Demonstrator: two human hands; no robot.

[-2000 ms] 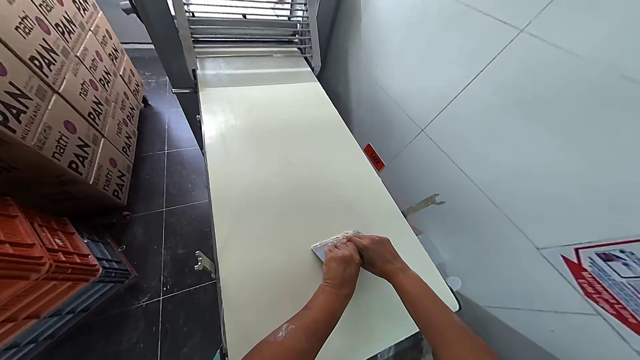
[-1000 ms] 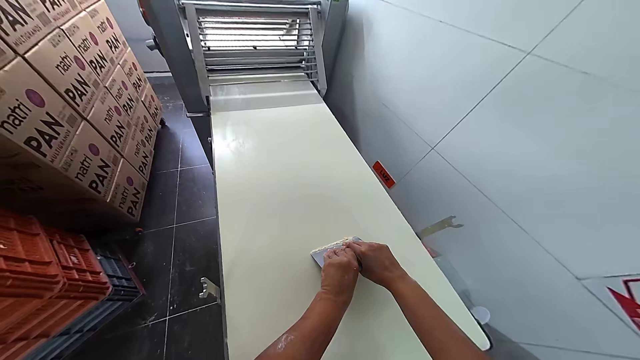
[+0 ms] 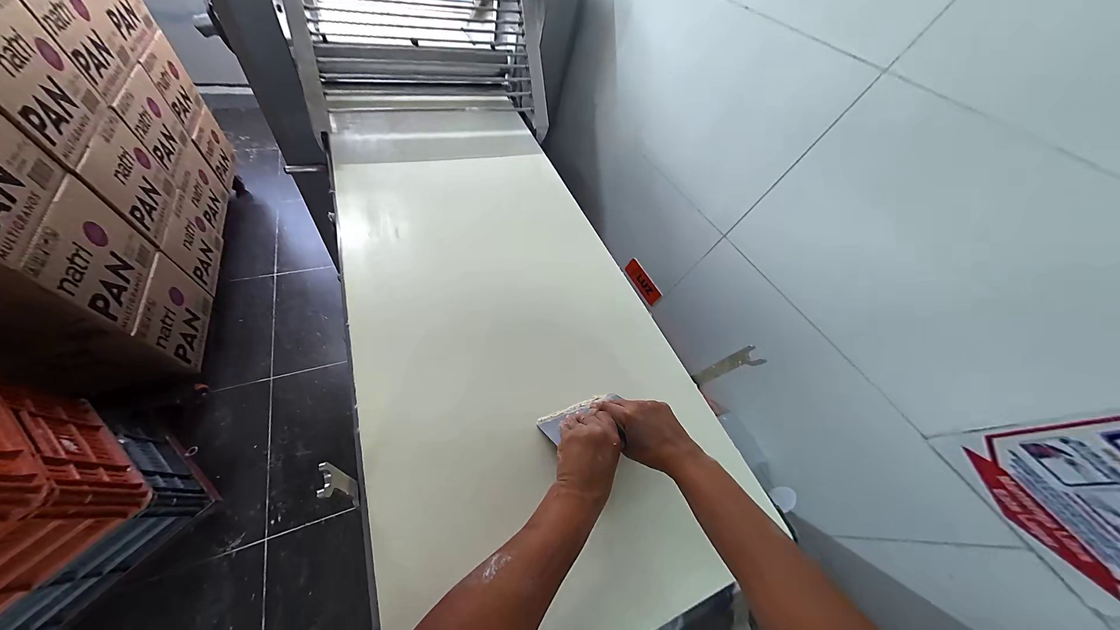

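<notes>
A metal dough scraper (image 3: 551, 427) lies against the cream conveyor belt (image 3: 455, 297) of a dough sheeter, with pale dough or flour residue along its far edge. My left hand (image 3: 588, 446) presses on the blade with its fingers. Around the scraper's dark handle, mostly hidden, my right hand (image 3: 649, 433) is closed, touching the left. White residue marks my left forearm. At the belt's far end stand the sheeter's metal rollers and bar guard (image 3: 416, 66).
Stacked cardboard boxes (image 3: 114, 254) and orange and grey plastic crates (image 3: 74, 464) stand on the dark tiled floor at left. A tiled wall (image 3: 840, 262) runs along the right. Metal brackets (image 3: 337, 483) jut out on both sides of the belt.
Both hands stay together on the scraper throughout, at nearly the same part of the belt. The view has shifted somewhat, showing more of the sheeter's bar guard.
</notes>
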